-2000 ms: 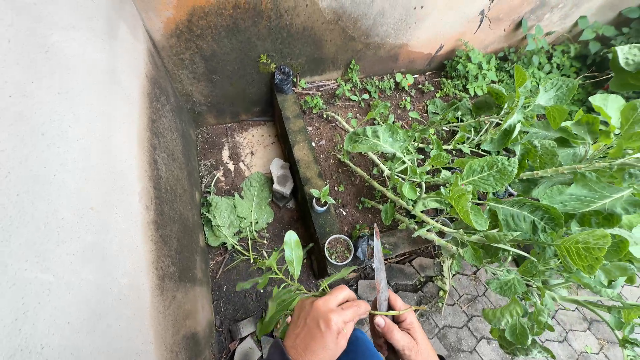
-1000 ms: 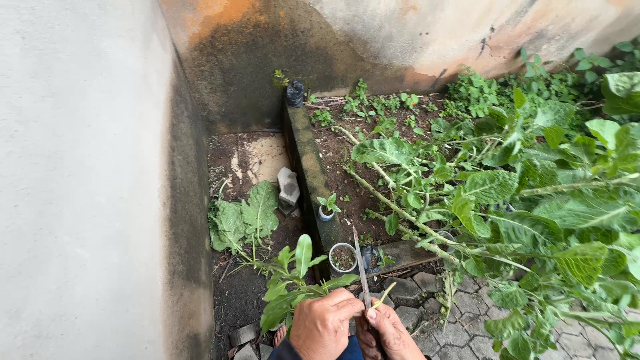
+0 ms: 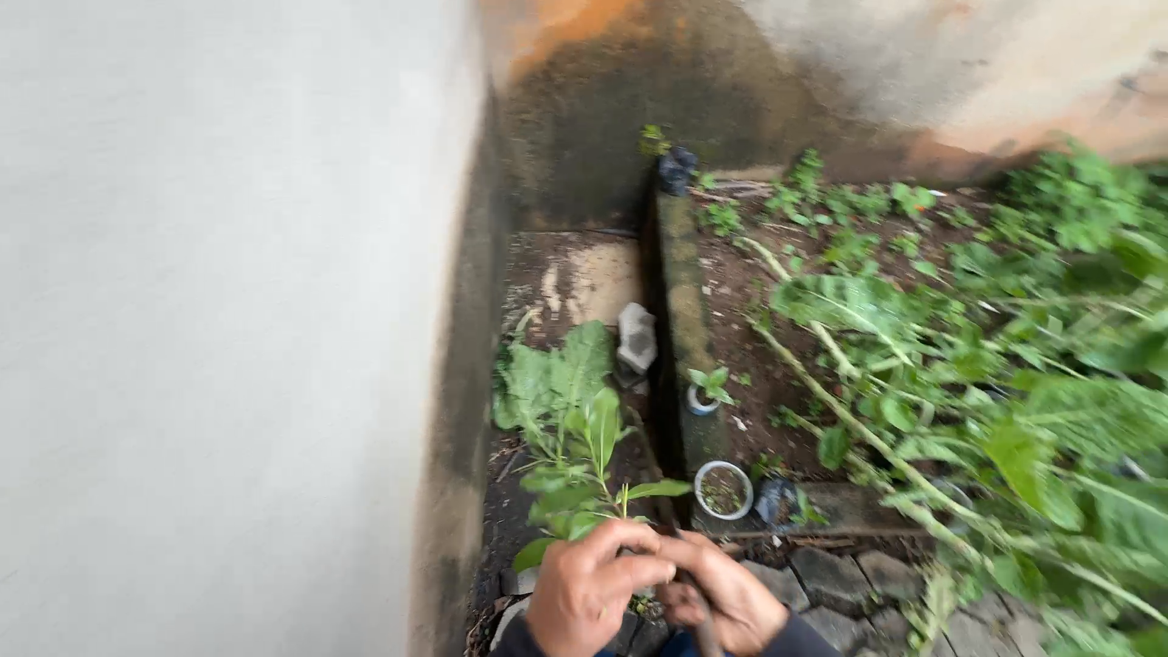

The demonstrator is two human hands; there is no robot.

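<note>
At the bottom centre my left hand (image 3: 593, 584) and my right hand (image 3: 721, 584) meet, fingers touching. A dark, narrow knife (image 3: 653, 456), blurred, rises out of my right hand, its handle end under the palm. My left hand is curled with thumb and forefinger together near a leafy green cutting (image 3: 598, 438); whether it grips the stem is hidden. The cutting's leaves spread just above my left hand. Behind them lie large, broad leaves (image 3: 557, 374) on the soil by the wall.
A mossy concrete curb (image 3: 684, 310) holds a small potted seedling (image 3: 703, 397) and a round white pot (image 3: 724, 490). Grey stone (image 3: 636, 338) lies left of the curb. Leafy stems (image 3: 858, 429) sprawl over the bed at right. Paving blocks (image 3: 830, 579) lie below; a white wall (image 3: 228, 319) stands left.
My hands have come together, where a thin green stem showed between them before. The knife pointed upward earlier and now leans up to the left. The view has swung left.
</note>
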